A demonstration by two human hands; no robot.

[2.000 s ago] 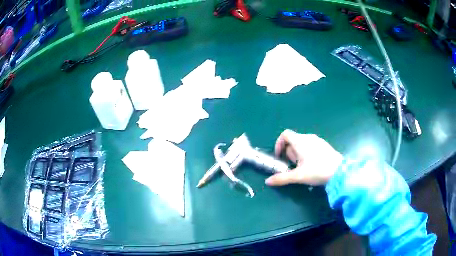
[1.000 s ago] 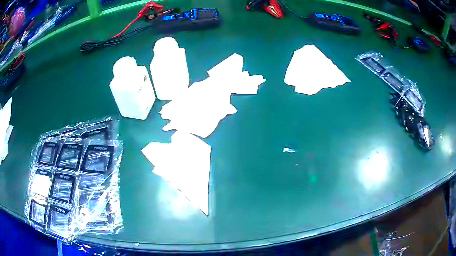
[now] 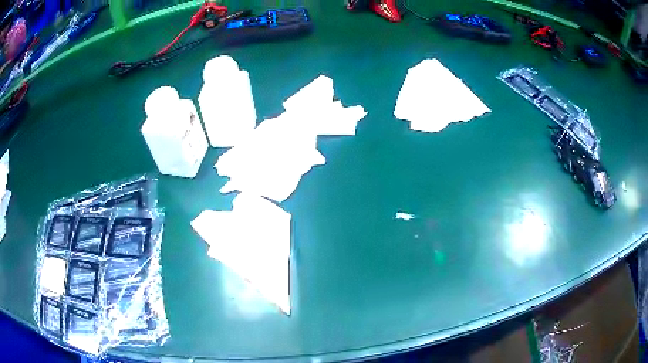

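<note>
Neither of my hands is in the picture. The screen lenses in clear, crinkled packing film (image 3: 99, 266) lie at the lower left of the green bench top (image 3: 376, 283). They are black-framed squares in rows, and one square looks plain white. Flat white irregular pieces (image 3: 277, 156) lie mid-bench, with a separate one (image 3: 437, 99) to their right. A tiny pale scrap (image 3: 405, 215) lies right of centre.
Two white bottles (image 3: 174, 135) stand upright behind the film. Battery testers (image 3: 266, 27) with red and black leads lie along the far side by a green rail. A second lens strip (image 3: 554, 106) and dark small parts (image 3: 586, 170) lie far right. Clear scraps (image 3: 558, 347) show below the bench edge.
Two seconds ago my right hand was at the silver air blow gun on the bench; hand, gun and pale hose are now out of view. The view has shifted slightly.
</note>
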